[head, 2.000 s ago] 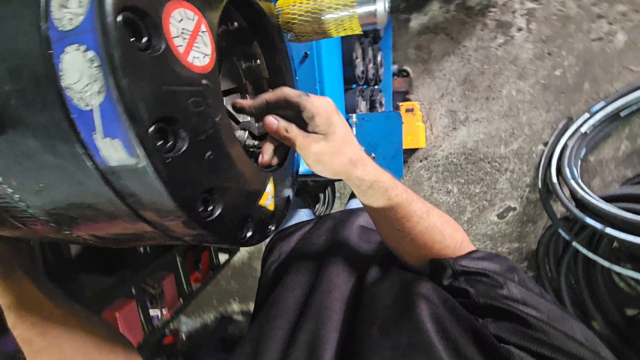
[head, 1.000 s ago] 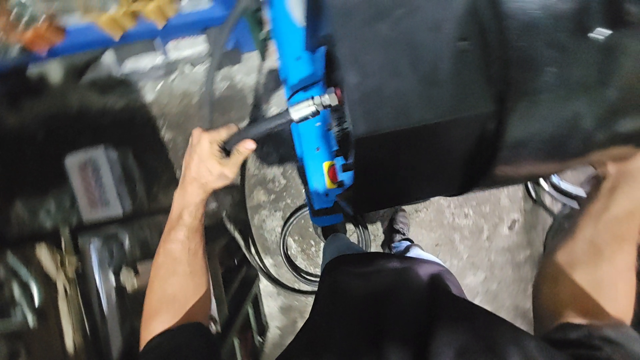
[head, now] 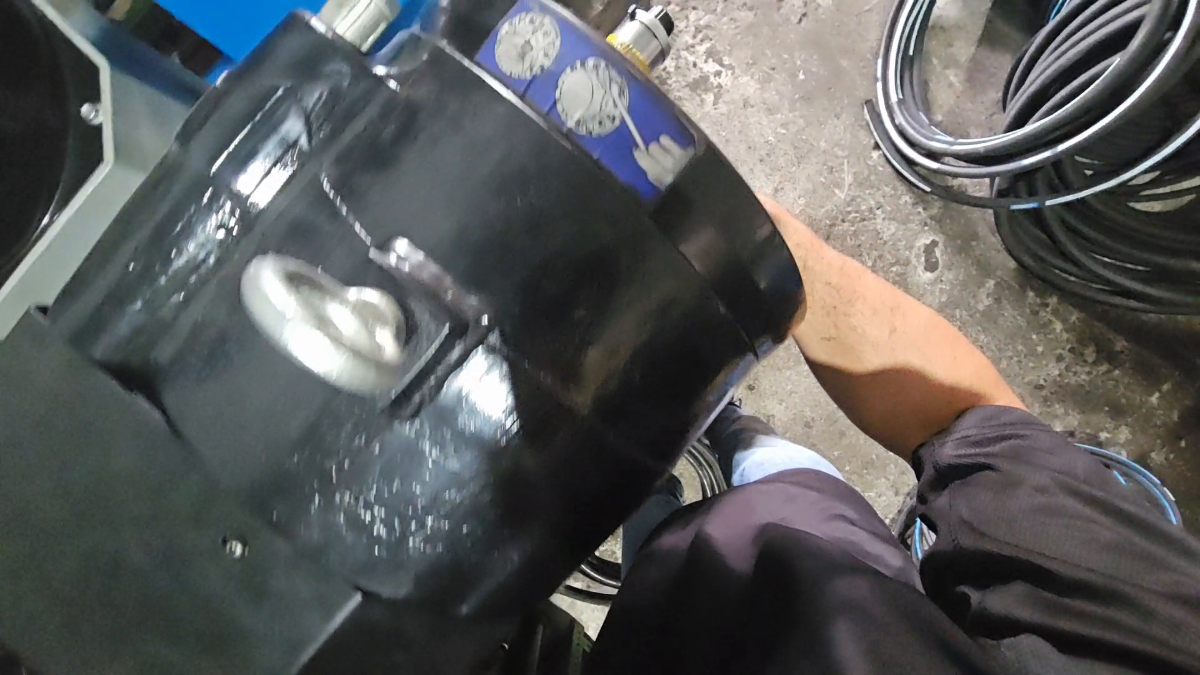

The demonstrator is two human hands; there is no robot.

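Observation:
The black metal head of a hose crimping machine (head: 581, 281) fills the left and middle of the head view. On its top sits a steel lifting eye (head: 323, 319), and a blue pictogram label (head: 591, 98) wraps its rim. My right forearm reaches behind the front rim from the right, so my right hand is hidden and whatever it touches cannot be seen. A metal hose fitting (head: 642, 36) with yellow material at its base sticks out beyond the rim at the top. Another metal fitting (head: 359, 19) shows at the upper left. My left hand is outside the view.
Coils of black hose (head: 1078, 169) lie on the stained concrete floor (head: 778, 84) at the upper right. More hose loops (head: 698, 469) lie near my legs, below the machine. A grey metal housing (head: 112, 159) with a dark round part stands at the far left, beside a blue surface (head: 225, 28).
The view has swung strongly. One second ago my left hand was round a black hose with a metal end fitting; now that hand is out of view, and my right forearm goes behind the machine's rim.

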